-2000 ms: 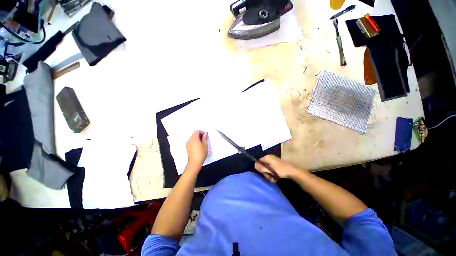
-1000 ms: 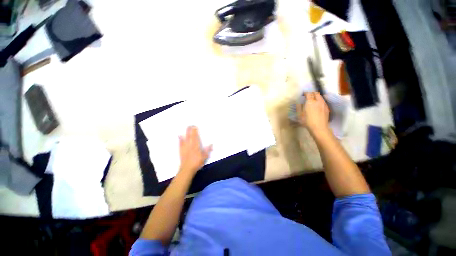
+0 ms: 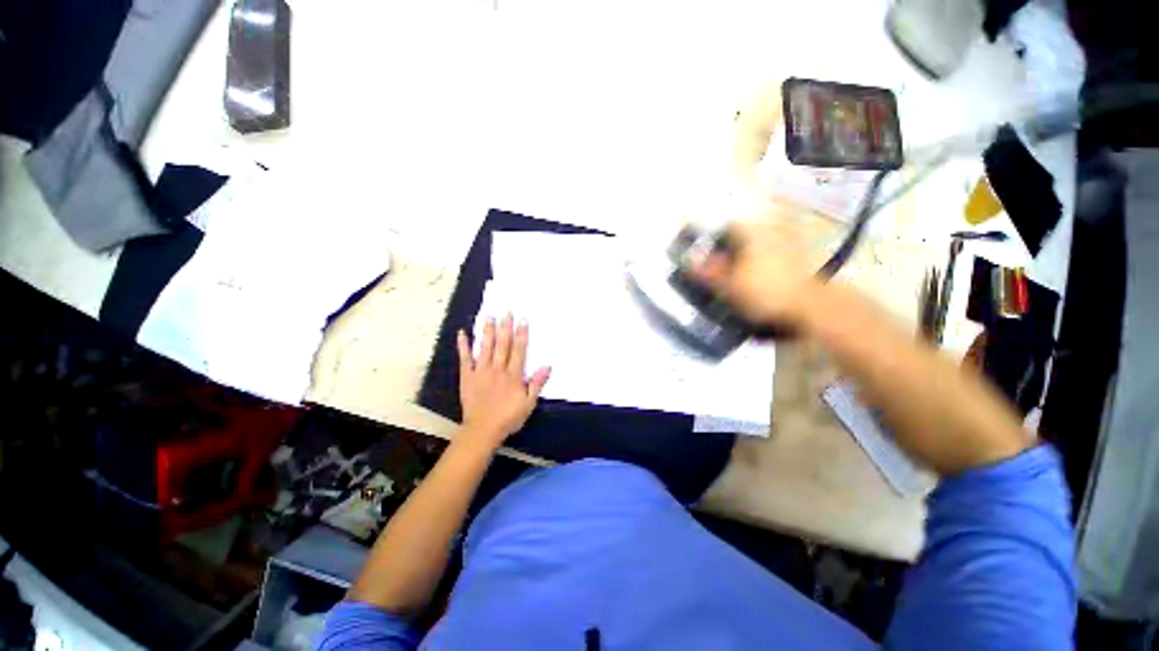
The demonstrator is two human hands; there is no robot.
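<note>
A black cloth panel (image 3: 597, 430) lies at the table's front edge. A white sheet (image 3: 578, 305) lies on top of it and covers most of it. My left hand (image 3: 498, 382) rests flat with spread fingers on the sheet's lower left part and the cloth's edge. My right hand (image 3: 760, 274) is blurred and grips the handle of the steam iron (image 3: 693, 305). The iron is over the sheet's right part; whether it touches the sheet is hard to tell.
The bare iron rest (image 3: 841, 123) is beyond my right hand, with a dark cord beside it. A metal block (image 3: 258, 66) is upper left. White pieces (image 3: 248, 299) lie at left. Shears (image 3: 943, 286), a striped item (image 3: 1010, 293) and a mesh pad (image 3: 877, 436) are at right.
My right hand has left the mesh pad area, taken the iron off its rest and brought it over the sheet. The shears lie at right. The view has turned and shifted.
</note>
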